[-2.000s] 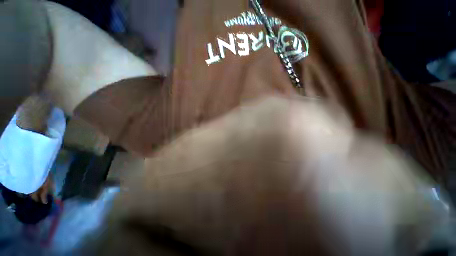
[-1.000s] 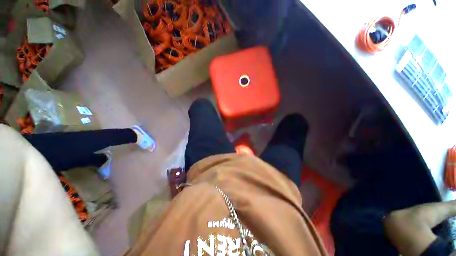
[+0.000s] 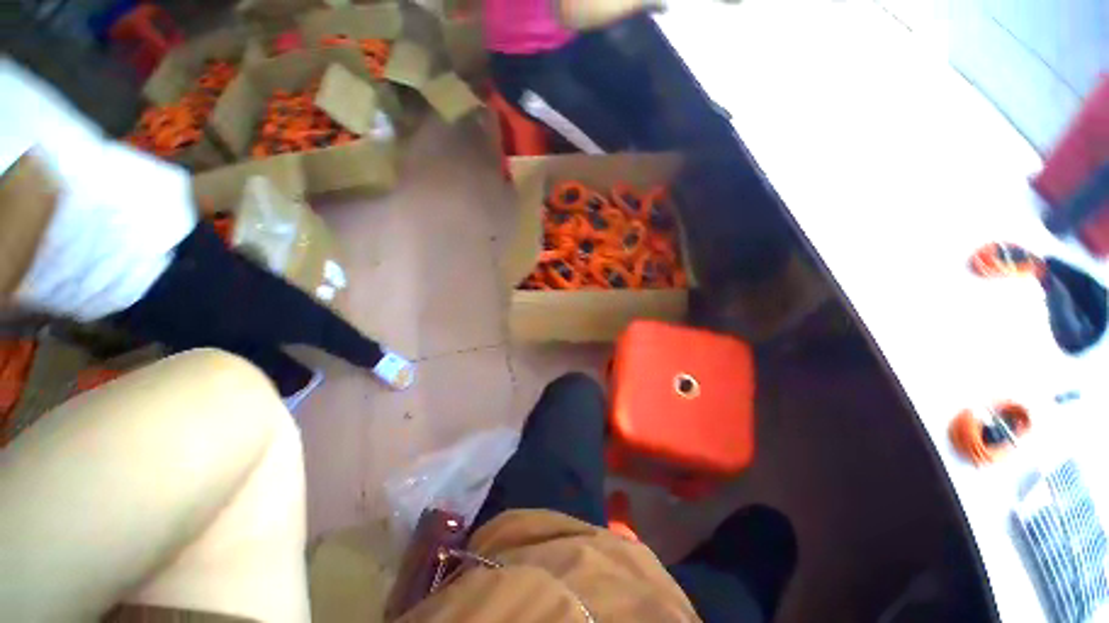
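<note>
Neither of my hands is in view. A bare, bent arm fills the lower left; its hand is out of the picture. On the white bench at the right lie an orange cable coil (image 3: 988, 432) with a dark middle and, nearer to me, fanned label sheets (image 3: 1070, 535). Farther up the bench is another orange coil (image 3: 1007, 259), beside a black item (image 3: 1075, 307). A red-orange stool (image 3: 681, 408) with a round centre hole stands just ahead of my legs.
An open carton (image 3: 596, 314) of orange coils stands beyond the stool. More coil-filled cartons (image 3: 353, 168) stand upper left, with clear plastic (image 3: 270, 225). A person in white (image 3: 110, 231) is at left, another in pink (image 3: 525, 24) at top. Plastic (image 3: 450, 481) lies by my leg.
The view has swung up and shows more of the bench and floor. Stool and carton sit lower and farther right. The hand at the lower right is gone; the person in white now shows.
</note>
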